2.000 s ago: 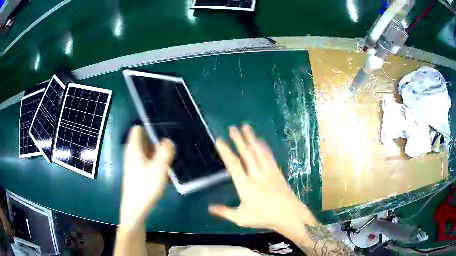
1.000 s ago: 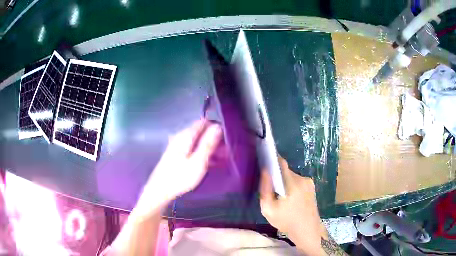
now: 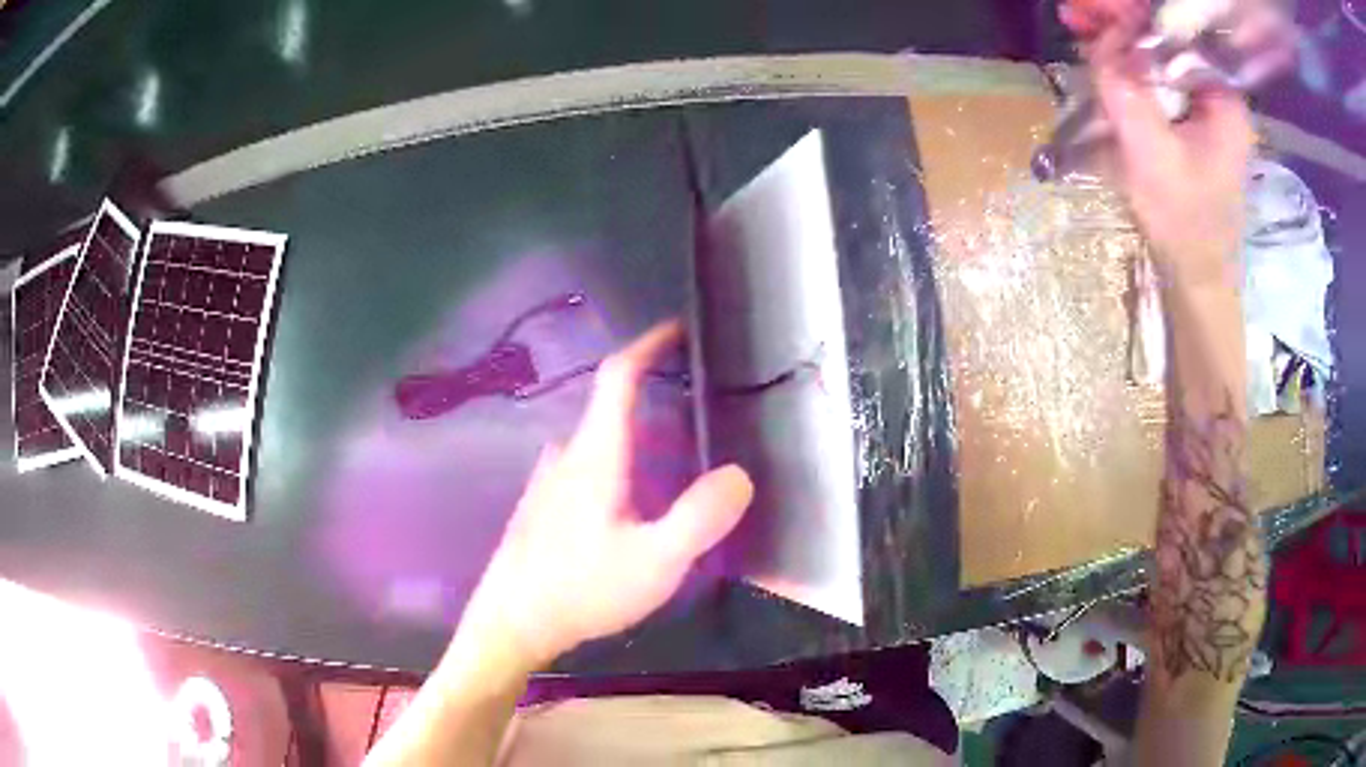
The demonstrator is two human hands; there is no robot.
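Note:
A solar panel stands tilted in the middle, its white back towards the left, with a thin dark lead wire across it. A black back housing shows edge-on along the panel's left side. My left hand is on the housing, thumb over its edge and fingers at its left face. A black output cable lies bundled on the green surface, left of the housing. My right hand is blurred at the silver-grey dispensing gun, top right; its grip is unclear.
Several finished panels overlap at the far left, cells up. A shiny tan cardboard sheet lies at the right, with a crumpled white cloth on it. A pale metal strip runs along the back. Metal equipment is below right.
The panel was first flat with cells up, then turned upright beside the housing. My right hand has let go of the panel and moved to the gun. The cable bundle has come into view.

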